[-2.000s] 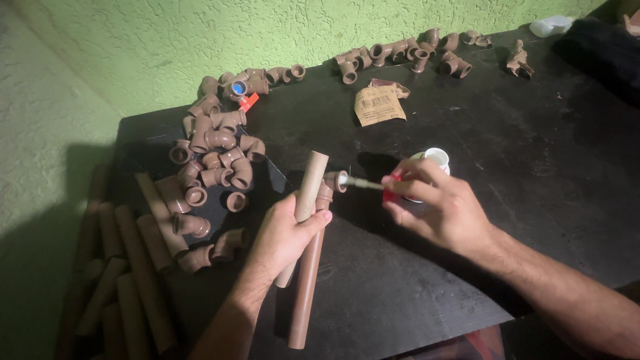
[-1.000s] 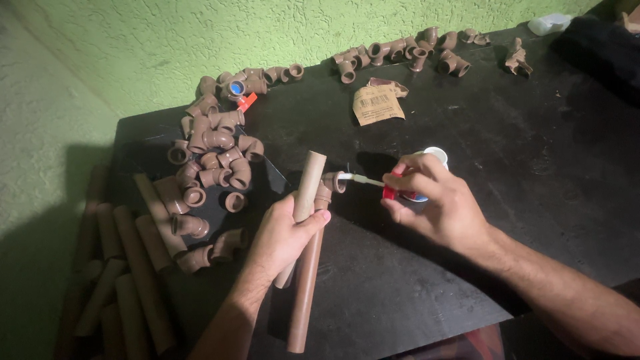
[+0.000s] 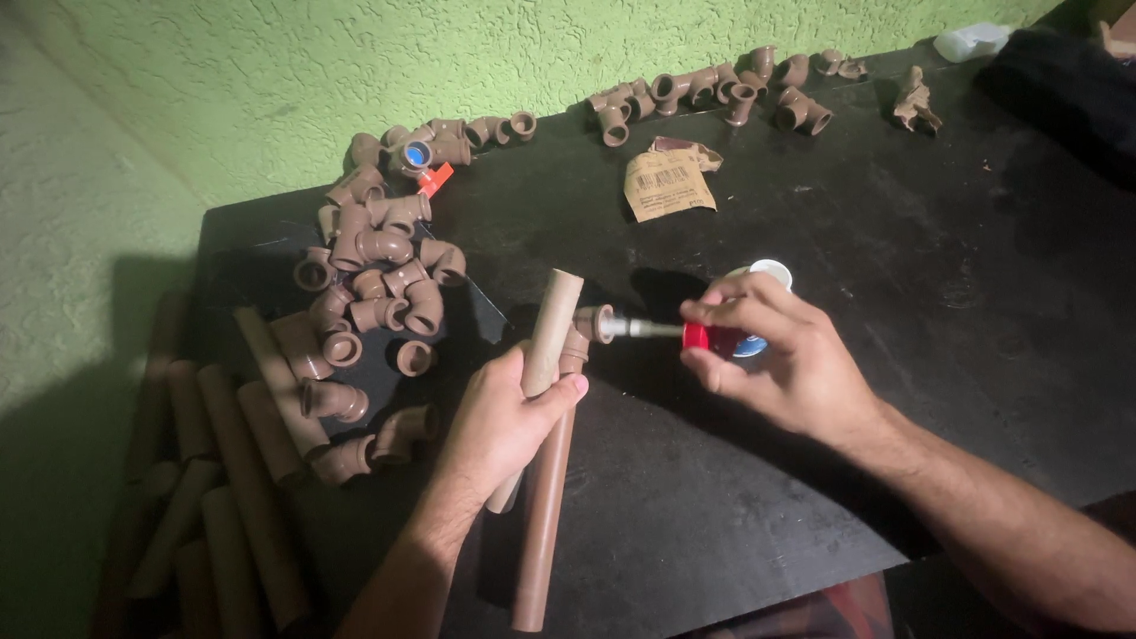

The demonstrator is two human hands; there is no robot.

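My left hand grips two brown plastic pipes together. One pipe has a dull, matte surface; the longer, glossier pipe carries an elbow fitting at its upper end. My right hand pinches the red cap of an applicator brush between thumb and fingers. The brush's pale tip is at the mouth of the elbow, which faces right. Partly hidden behind my right hand stands a small white container with blue on its side.
Brown pipe fittings crowd the left of the black table, with a red-handled valve among them. More fittings line the green wall. Cut pipes lie at lower left. A torn paper packet and crumpled paper lie farther back.
The brush in my right hand has shifted slightly at the elbow's mouth. My left hand holds the pipes in nearly the same place.
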